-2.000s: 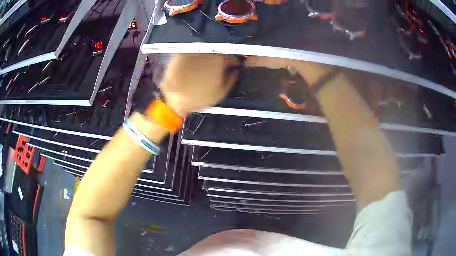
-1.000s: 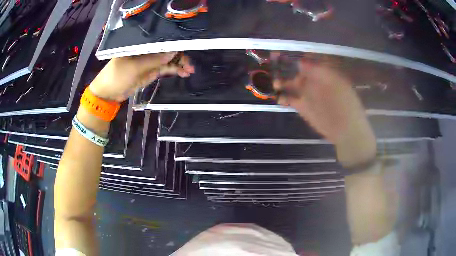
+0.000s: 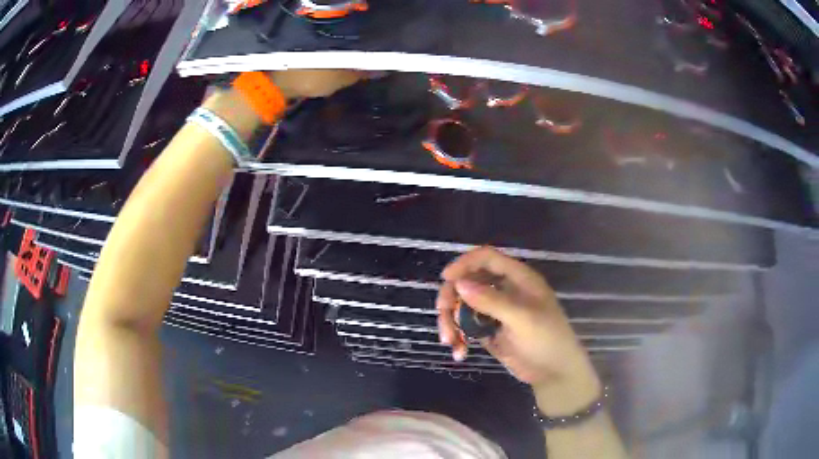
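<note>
My right hand (image 3: pixel 503 314) is in front of the lower rack shelves, with its fingers curled around a dark round smartwatch unit (image 3: pixel 476 318). My left hand (image 3: pixel 328 82) reaches under the pale front edge of the top rack shelf (image 3: pixel 431 63); its fingers are mostly hidden there, so what it touches cannot be seen. A smartwatch unit (image 3: pixel 450 143) with a dark face and orange rim lies on the shelf below, to the right of my left hand. Several more orange-rimmed units lie behind it, blurred.
More watches (image 3: pixel 332 7) lie on the top shelf. Other racks with small red lights (image 3: pixel 144 68) stand at the left. Closely stacked shelf edges (image 3: pixel 395 240) run below. A red tray (image 3: pixel 34 262) and dark trays are at the lower left, beside the grey floor (image 3: pixel 233 403).
My right hand has come out from the shelf and down towards me with a unit in it. My left hand has moved right and deeper under the top shelf.
</note>
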